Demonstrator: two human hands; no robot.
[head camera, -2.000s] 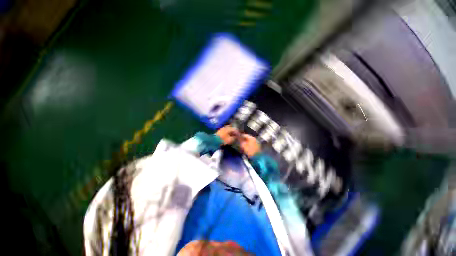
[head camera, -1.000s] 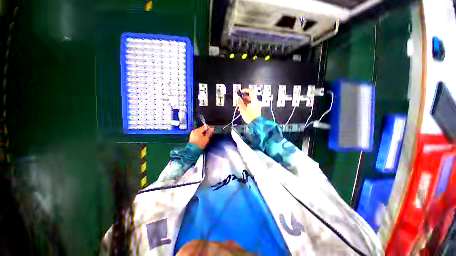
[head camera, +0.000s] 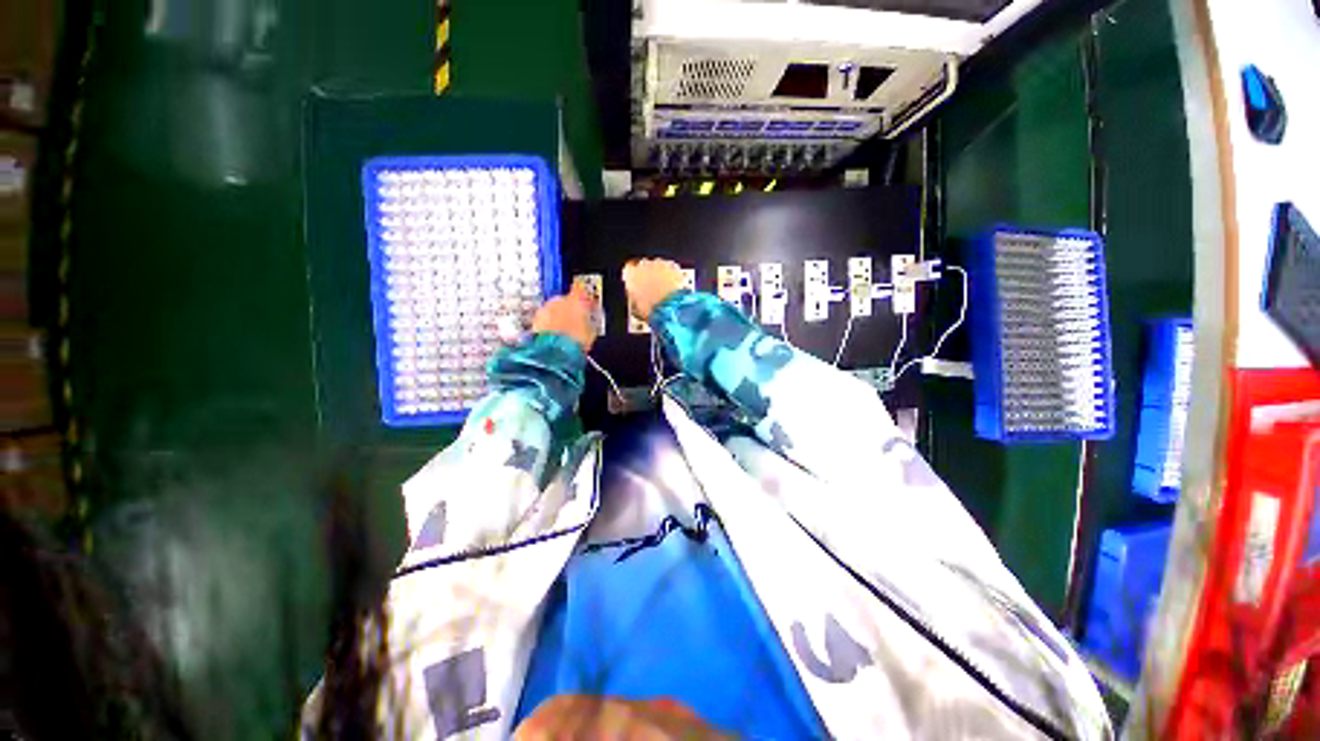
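A row of pale test sockets (head camera: 817, 290) stands on the black test fixture (head camera: 753, 225). Thin white test leads (head camera: 850, 336) run from the right-hand sockets to the connector strip (head camera: 876, 377) along the near edge. My left hand (head camera: 569, 316) is at the leftmost socket (head camera: 589, 287), fingers bent at its near end. My right hand (head camera: 654, 282) is over the second socket and partly covers it; a lead hangs below it. What the fingers of either hand hold is hidden or too small to tell.
The left tray (head camera: 556, 275) holds rows of white pieces. The right tray (head camera: 987, 333) stands beyond the fixture. A pale instrument unit (head camera: 724, 78) is at the back. At the right are a white desk edge (head camera: 1230, 217), a red bin (head camera: 1230, 579) and more blue trays (head camera: 1129, 579).
My right hand has moved left from the middle sockets to the second one. My left hand has moved up from the near edge to the first socket. The dark item on the left tray is gone.
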